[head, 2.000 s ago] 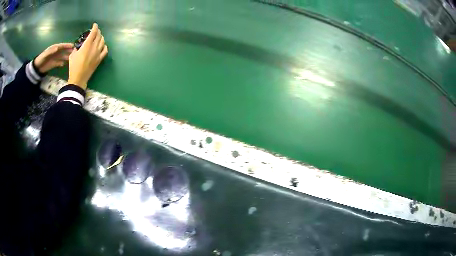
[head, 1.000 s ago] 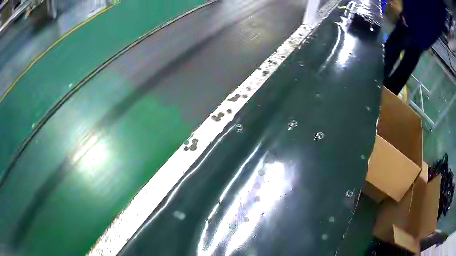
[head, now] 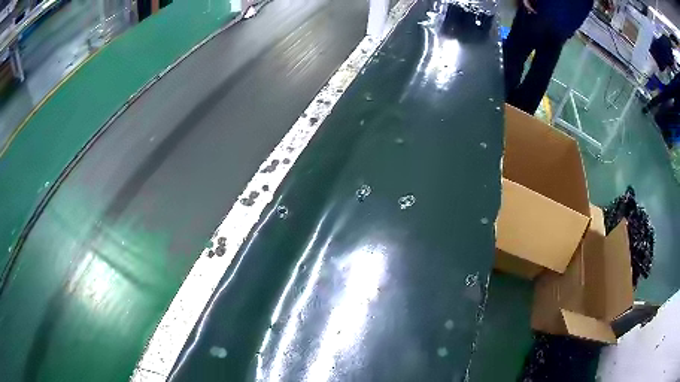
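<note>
Neither of my hands is in view. Nearest in front of me is the glossy dark green bench sheet, with bright glare streaks. Several small clear ring-like parts lie on it, one near the middle and one to its right. The white conveyor side rail, marked with dark spots, runs along the sheet's left side. The conveyor belt lies beyond the rail, grey farther off and green nearer.
Open brown cartons stand right of the bench. A black heap lies on the floor behind them. A person in dark clothes stands past the bench's far right edge. A dark pile is at the bench's far end.
The view has swung right along the bench. The two hands with the small dark item and the three dark discs, visible two seconds ago, are out of view. The cartons now show more fully.
</note>
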